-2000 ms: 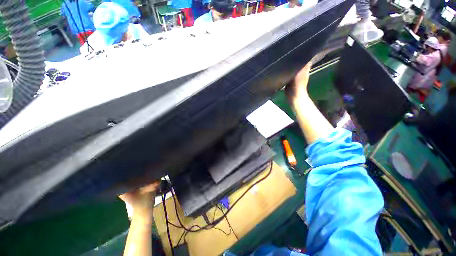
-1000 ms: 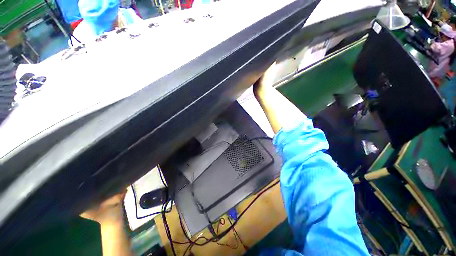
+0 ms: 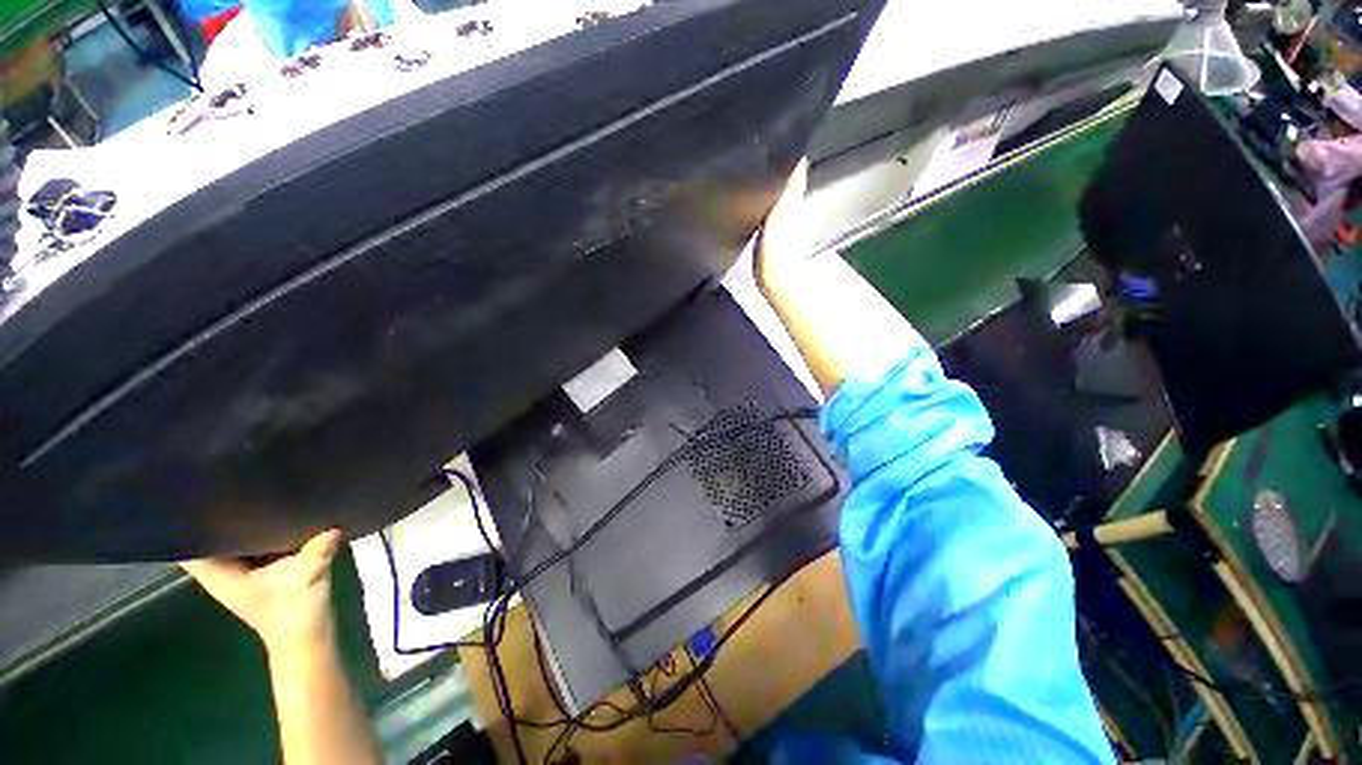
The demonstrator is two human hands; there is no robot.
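Note:
A large black monitor [image 3: 403,284] is held up in both hands, tilted, its back facing me. My left hand [image 3: 284,598] grips its lower left edge. My right hand [image 3: 784,247] is at its right edge, the fingers partly hidden. The black computer case [image 3: 687,546] lies flat below, with a round patch of vent holes and a black cable across its top. A blue plug [image 3: 701,643] and thin cords are at its near edge. The case lies on a cardboard sheet [image 3: 799,628]. A black mouse [image 3: 457,584] lies on a white sheet [image 3: 383,620] left of the case.
A second black monitor [image 3: 1217,269] with a blue plug stands to the right, beside green shelves with tan frames [image 3: 1240,568]. The white ledge [image 3: 1031,45] runs behind the green bench [image 3: 956,269]. A person in blue [image 3: 299,23] is across the ledge; another person in pink [image 3: 1329,157] is far right.
The monitor has tilted to show more of its back and sits lower and further left. My left hand has moved slightly left. More of the case and the cable on it shows.

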